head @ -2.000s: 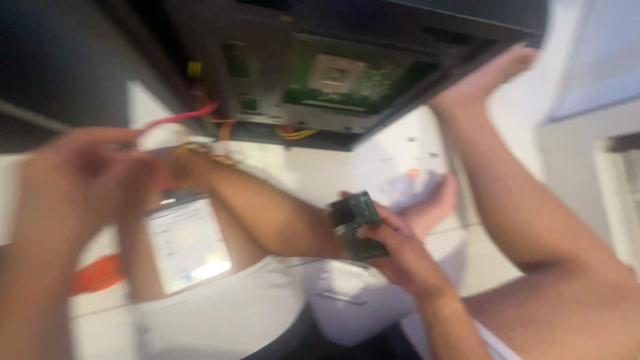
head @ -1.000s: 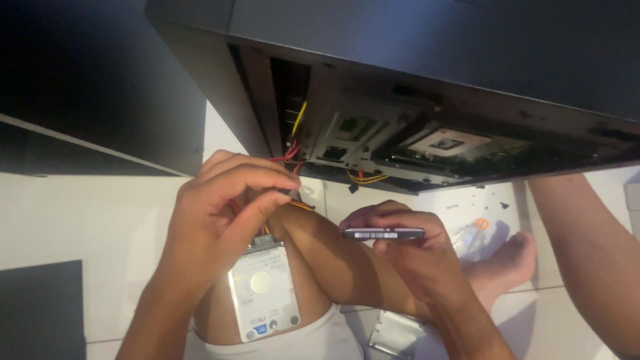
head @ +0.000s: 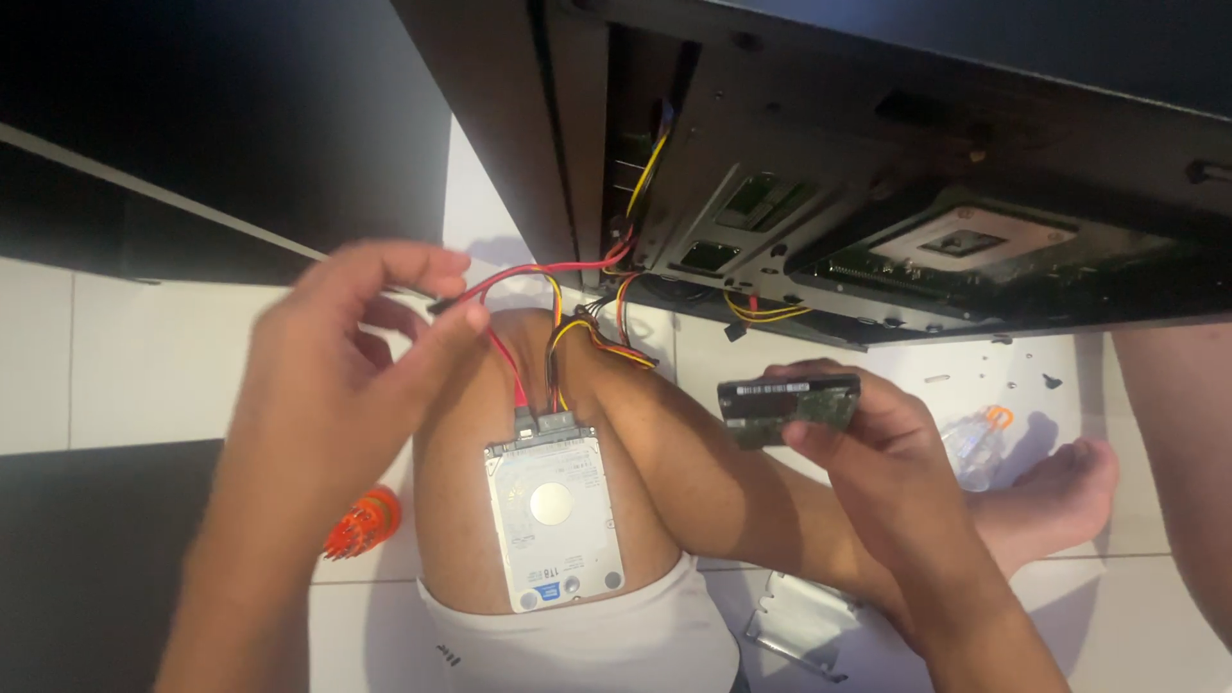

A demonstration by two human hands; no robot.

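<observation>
My left hand (head: pixel 356 337) holds the dark plug end of a red SATA cable (head: pixel 549 268) between thumb and fingers. The cable runs into the open side of a black computer case (head: pixel 847 192). In my right hand (head: pixel 866 443) is a second hard drive (head: pixel 789 404), tilted so that its edge label and green circuit board show. A silver 2.5-inch hard drive (head: pixel 553 520) lies label up on my thigh. A red data cable and a SATA power connector (head: pixel 556 422) with yellow, red and black wires are plugged into its upper end.
An orange bit holder (head: pixel 366 523) stands left of my thigh. A silver metal bracket (head: pixel 804 626) lies on the tiled floor. Small screws (head: pixel 1051 381) and a clear plastic bag (head: pixel 972 452) are near my foot. A dark panel (head: pixel 106 568) lies at lower left; another black case (head: pixel 212 135) stands behind.
The drive in my right hand has turned from board facing up, through edge on, to a tilt. My left hand now shows the red cable's plug between its fingers. The view has shifted.
</observation>
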